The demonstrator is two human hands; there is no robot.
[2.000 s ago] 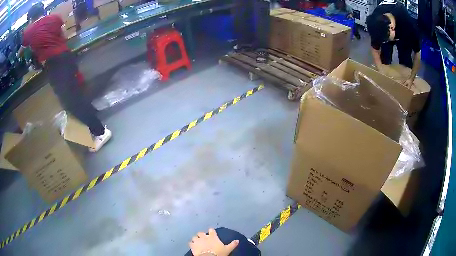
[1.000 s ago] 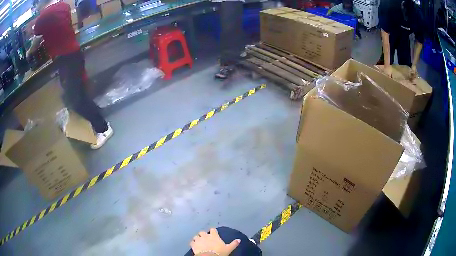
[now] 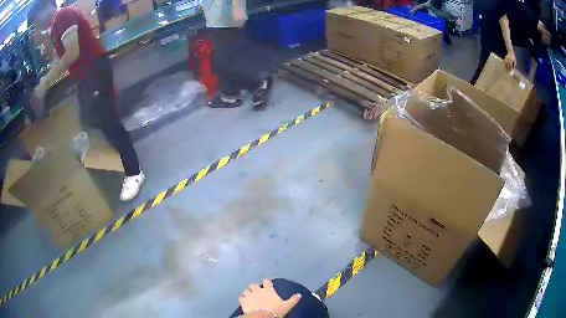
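Note:
My left hand [image 3: 267, 300] is bare and rests palm down on my dark-clothed knee [image 3: 313, 303] at the bottom edge. It holds nothing, and its thumb is spread to the right. My right hand is not in view. A large open brown shipping carton [image 3: 406, 192] with black print stands on the floor to the right, beyond my hand. A clear plastic liner [image 3: 512, 186] hangs over its rim. The bottom of the carton's inside is hidden.
Yellow-black floor tape [image 3: 220, 163] crosses the floor. A wooden pallet [image 3: 335, 73] holds cartons [image 3: 385, 46]. A person in red stands by an open carton [image 3: 65, 205]. Another person walks past a red stool [image 3: 203, 65]. A third handles a carton [image 3: 504, 84] at upper right.
The walking person has moved left in front of the red stool. The person at upper right has raised a carton flap or panel. The person in red has turned and bent. My left hand stays put.

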